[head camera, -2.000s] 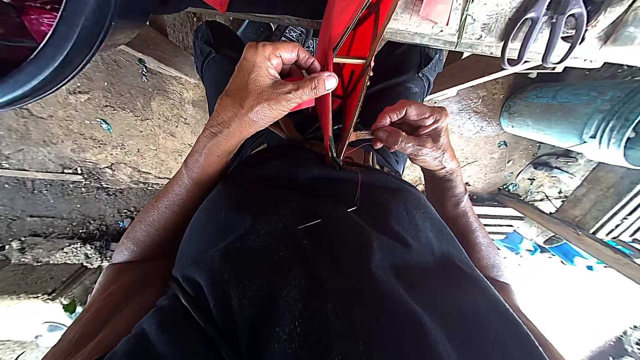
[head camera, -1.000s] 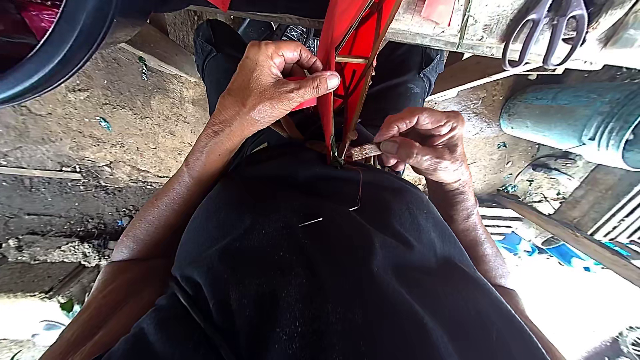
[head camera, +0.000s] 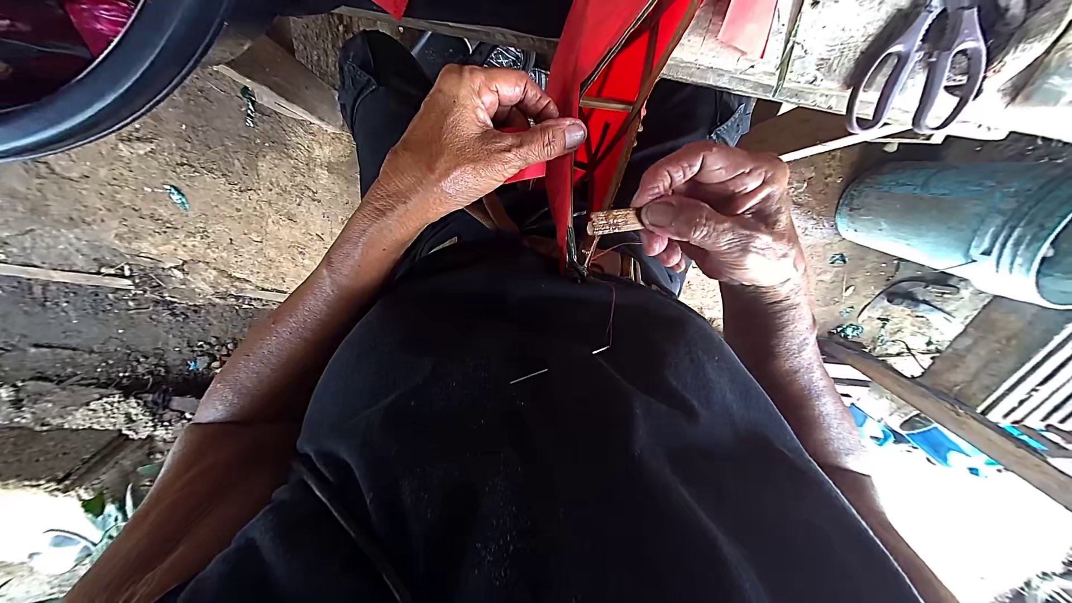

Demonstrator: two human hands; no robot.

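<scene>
My left hand (head camera: 494, 134) pinches the edge of a red sheet (head camera: 565, 126) stretched along a frame of thin sticks (head camera: 641, 105). The frame narrows to a tied tip (head camera: 576, 266) against my dark shirt. Between the thumb and fingers of my right hand (head camera: 712, 209) is a short, pale wooden or cane piece (head camera: 614, 221), just right of the frame's lower end. A thin reddish thread (head camera: 612, 310) hangs from near the tip onto the shirt, down to a needle (head camera: 600, 350). Another needle (head camera: 528, 376) lies on or is stuck in the shirt, left of it.
Purple-handled scissors (head camera: 917, 71) rest on the wooden bench (head camera: 816, 84) at the upper right, by a red scrap (head camera: 748, 25). A blue-green bucket (head camera: 946, 222) lies on its side at the right. A black round rim (head camera: 117, 100) fills the upper left corner, above the dirt floor.
My right hand, with the short piece, has risen a little away from the frame's tied tip since one second ago. My left hand has stayed at the red sheet.
</scene>
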